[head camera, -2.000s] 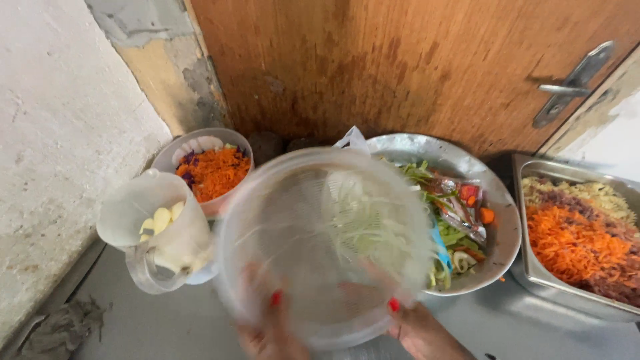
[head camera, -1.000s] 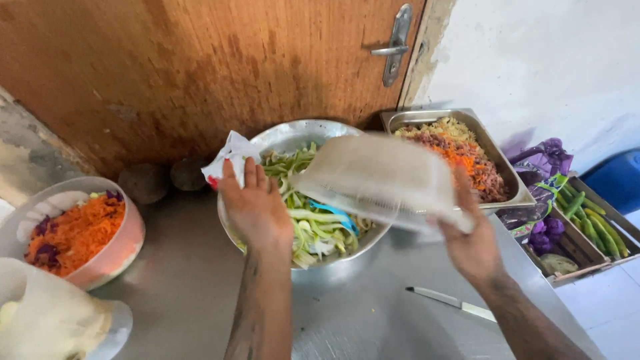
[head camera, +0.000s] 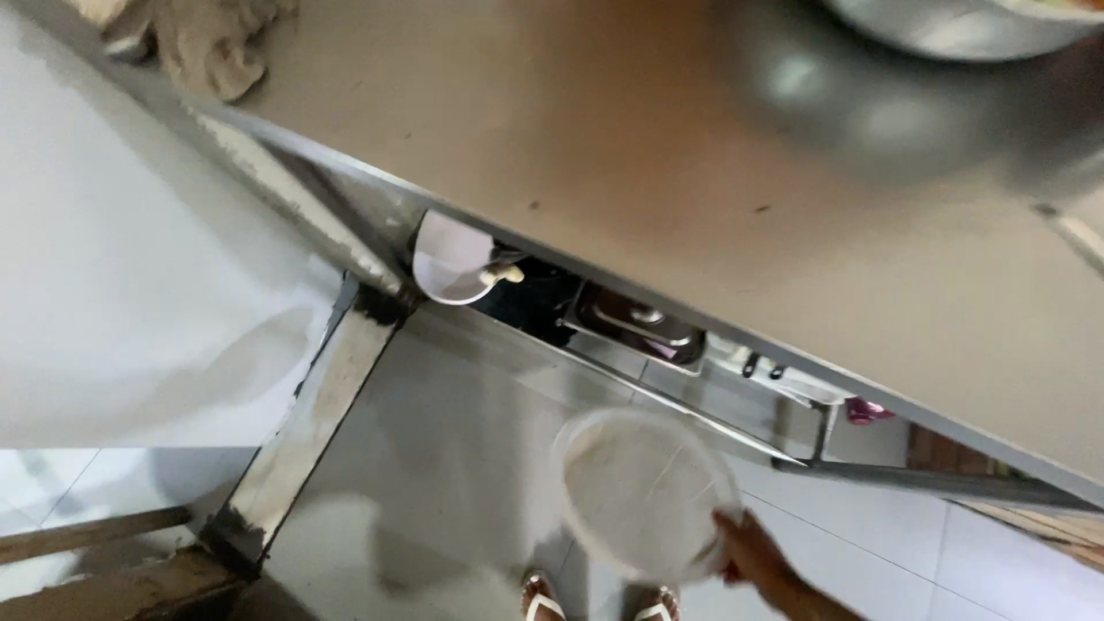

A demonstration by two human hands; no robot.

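Observation:
In the lower middle of the head view, my right hand [head camera: 749, 548] grips the rim of a round translucent plastic bowl [head camera: 642, 496]. The bowl hangs over the floor, below the edge of the steel table [head camera: 552, 185]; a few pale shreds seem to cling inside it. My left hand is not in view. Part of a metal basin [head camera: 975, 26] shows on the table at the top right, with its contents mostly cut off.
A crumpled cloth [head camera: 207, 43] lies at the table's top left corner. Under the table are a white container [head camera: 453, 259] and a lidded steel pan [head camera: 642, 323] on a lower shelf. A wall opening's post [head camera: 302, 423] and my sandaled feet [head camera: 543, 599] are below.
The plastic bowl has moved from above the vegetable basin to below the table edge, in my right hand. My left hand has left the view. The view has swung down and left.

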